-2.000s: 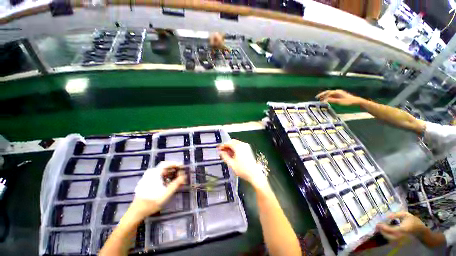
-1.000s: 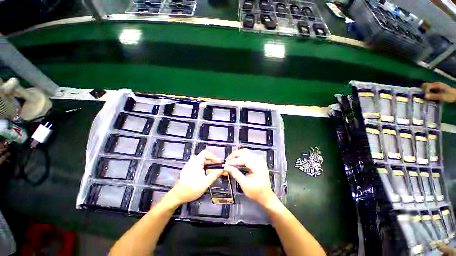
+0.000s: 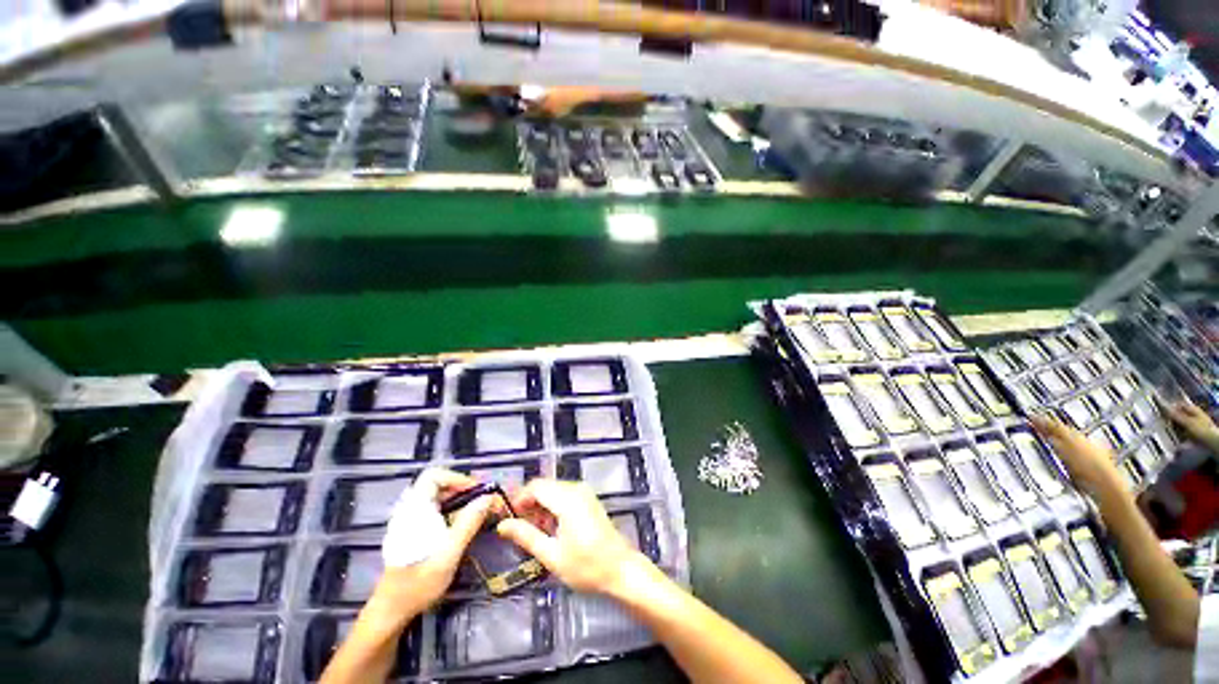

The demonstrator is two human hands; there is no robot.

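Observation:
A phone housing (image 3: 503, 559) with a black rim and a gold end is held tilted over the blister tray (image 3: 312, 466). My left hand (image 3: 431, 539), with a white patch on its back, grips the housing's upper left part. My right hand (image 3: 572, 532) has its fingertips at the housing's upper right end; whether they pinch a small part cannot be told. The tray holds rows of black-rimmed housings with grey centres. A pile of small silvery parts (image 3: 731, 460) lies on the dark green bench to the right of the tray.
Stacked trays (image 3: 922, 461) of gold-ended housings stand to the right. Another person's arm (image 3: 1130, 515) reaches over them, and another tray (image 3: 1086, 388) lies beyond. The green conveyor (image 3: 441, 287) runs behind, below the raised shelf (image 3: 401, 51). A white plug (image 3: 36, 500) lies at the far left.
The camera view has tilted up since the last frame. The housing has turned, its gold end now toward the lower right. The neighbour's arm now reaches across the right side of the stack.

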